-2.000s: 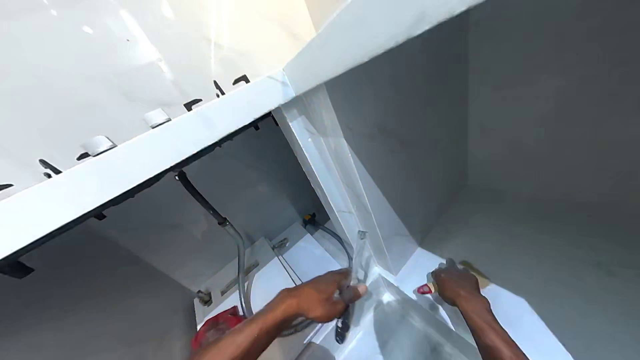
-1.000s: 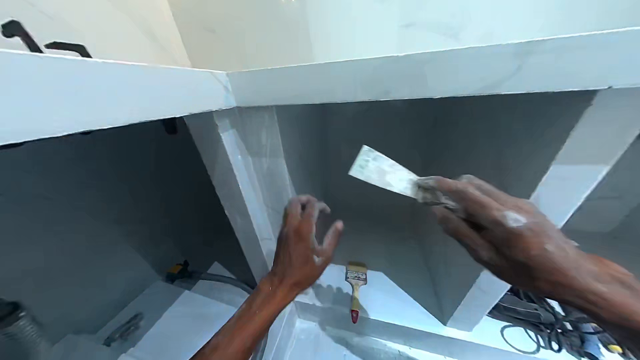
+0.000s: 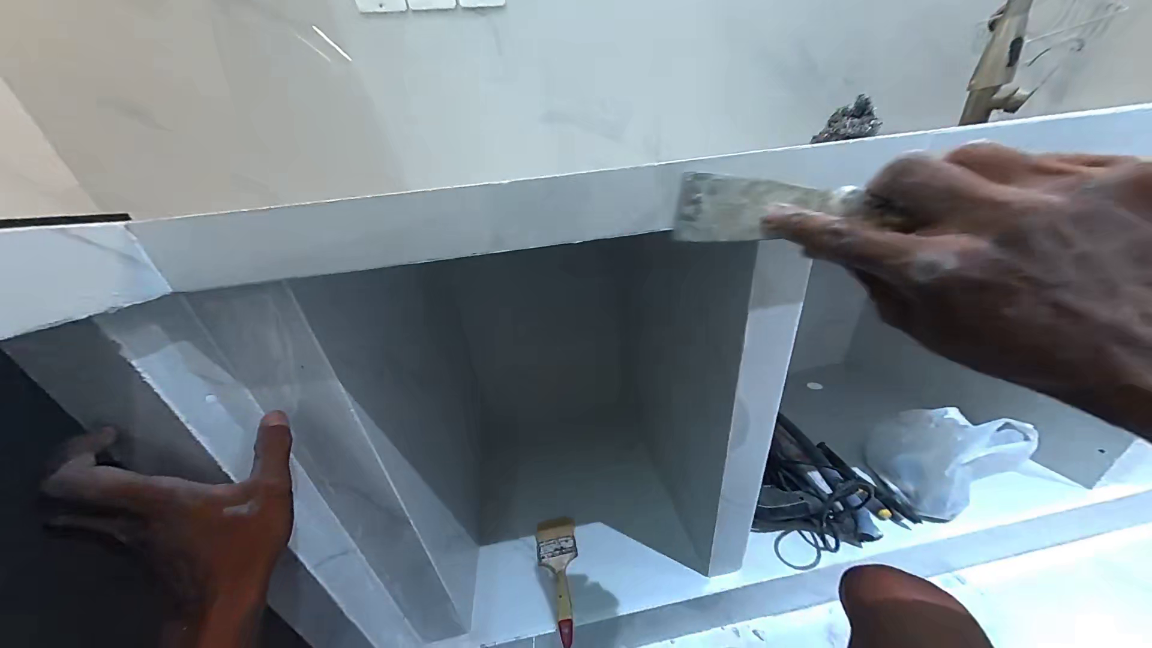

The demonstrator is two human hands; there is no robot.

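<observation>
My right hand (image 3: 981, 243) is closed around a putty knife (image 3: 733, 209), its whitish, stained blade lying over the front edge of the counter (image 3: 540, 211). One finger stretches along the blade. My left hand (image 3: 207, 522) holds nothing; its fingers are spread around the upright post (image 3: 270, 450) at the left of the compartment, thumb on the front face. A flat paintbrush (image 3: 558, 562) with a pale handle and red tip rests on the compartment floor, its handle pointing toward me.
Right of the divider (image 3: 756, 405) lie tangled black cables and tools (image 3: 810, 495) beside a white plastic bag (image 3: 945, 459). A dark, crumpled clump (image 3: 846, 121) sits behind the counter edge. White wall plates (image 3: 432, 4) are above. A knee (image 3: 909, 607) shows at the bottom.
The putty knife in my right hand has moved from in front of the compartment to the counter edge. My left hand has gone from raised in the air to the post. The view has shifted right.
</observation>
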